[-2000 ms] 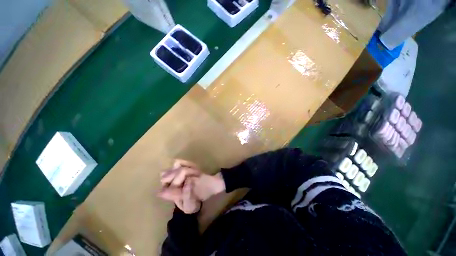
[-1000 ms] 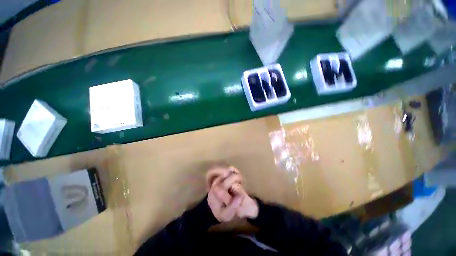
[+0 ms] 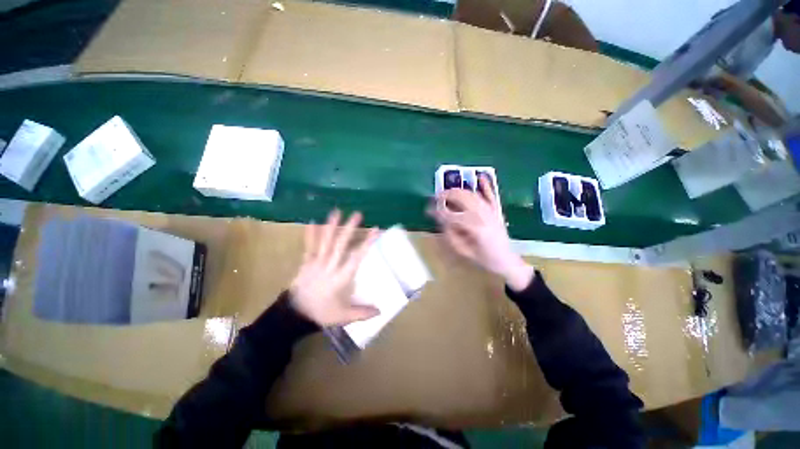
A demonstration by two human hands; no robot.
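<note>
A white tray with dark devices [image 3: 454, 178] sits on the green belt. My right hand [image 3: 478, 232] is over its near side, fingers bent and blurred; the hand hides part of the tray, and I cannot tell whether it grips it. A white folded card or open carton [image 3: 379, 285] lies tilted on the cardboard bench, its lower end grey and blurred. My left hand [image 3: 329, 272] is at its left side with fingers spread and the thumb over its surface. A second tray with dark devices [image 3: 575, 200] sits farther right on the belt.
Closed white boxes [image 3: 239, 162] stand spaced along the belt [image 3: 351, 140] at left. A stack of grey sleeves [image 3: 83, 272] lies on the bench at left. White panels [image 3: 632, 145] stand on the belt at right. A black cable [image 3: 702, 300] lies at right. A person's arm shows at upper right.
My clasped hands have separated and moved forward, the right to the tray. The white panel that stood behind that tray is gone from there; a white piece now lies by my left hand. The view has shifted.
</note>
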